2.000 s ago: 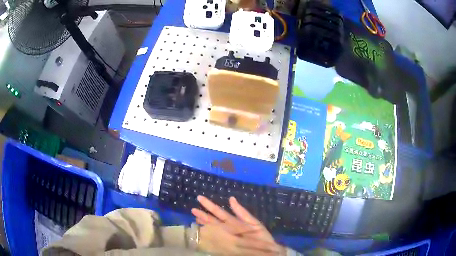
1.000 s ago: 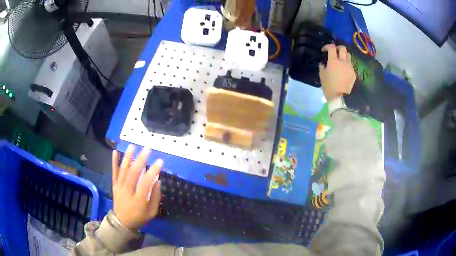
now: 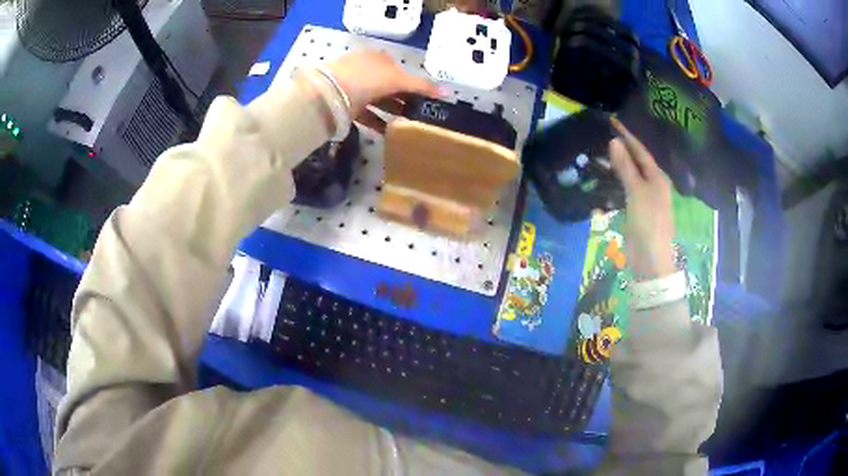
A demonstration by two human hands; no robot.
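A black housing with pale "65W" lettering (image 3: 465, 121) stands at the top of the wooden fixture (image 3: 449, 172) on the perforated plate (image 3: 372, 241). My left hand (image 3: 372, 79) reaches over the plate to the left end of that housing; whether its fingers grip it is unclear. My right hand (image 3: 642, 177) holds another black housing (image 3: 578, 167) by its right side, above the booklet and book. A third black housing (image 3: 327, 170) sits on the plate's left part, partly hidden by my left sleeve.
Two white socket pieces (image 3: 470, 50) lie at the plate's back edge. Black housings (image 3: 596, 58) are stacked at the rear right, near orange-handled scissors (image 3: 690, 59). The keyboard (image 3: 428, 363) lies in front, with white tissue (image 3: 244, 299) at its left. The insect book (image 3: 693, 236) is at right.
My left hand has moved from the keyboard's left end up to the fixture's housing. My right hand has come back from the rear stack with a black housing. The view has shifted slightly.
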